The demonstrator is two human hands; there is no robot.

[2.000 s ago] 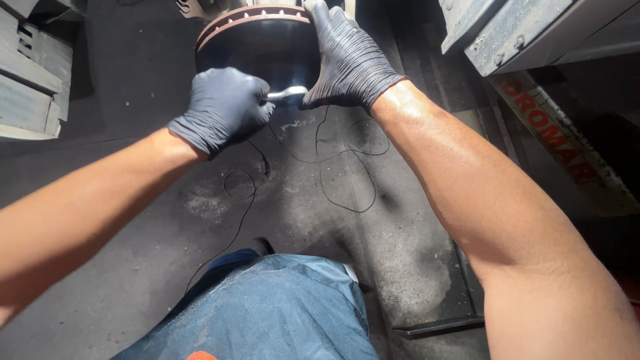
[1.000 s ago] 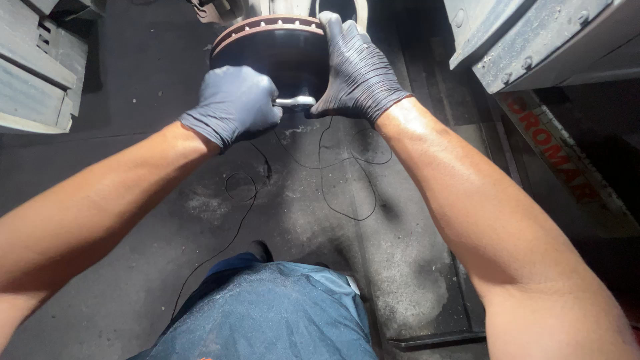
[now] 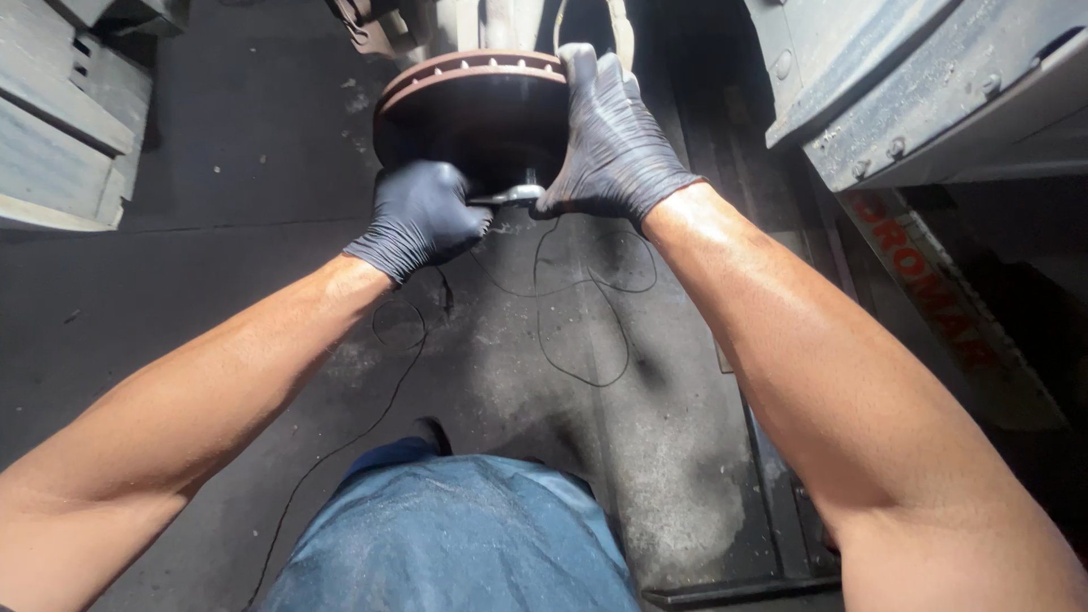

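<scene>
A vented brake disc (image 3: 476, 115) with a rusty rim hangs at the top middle, its dark face toward me. My left hand (image 3: 429, 212), in a dark glove and a little blurred, is closed around the handle of a metal wrench (image 3: 514, 195), likely a ratchet. The wrench's head lies low against the disc's face, where a short shiny piece stands behind it. My right hand (image 3: 608, 140), gloved too, grips the right edge of the disc, fingers up over the rim and thumb down beside the wrench head. Whether that thumb touches the head cannot be told.
Pale metal body parts stand at the upper left (image 3: 64, 127) and upper right (image 3: 892, 85). Behind the disc are a caliper-side bracket (image 3: 370, 25) and a pale hose (image 3: 622, 34). A thin black cable (image 3: 365, 433) loops over the floor. A ramp edge with red lettering (image 3: 943, 289) lies right.
My left hand has shifted about the wrench handle and now sits a little lower against the disc. My right hand keeps its hold on the disc's edge.
</scene>
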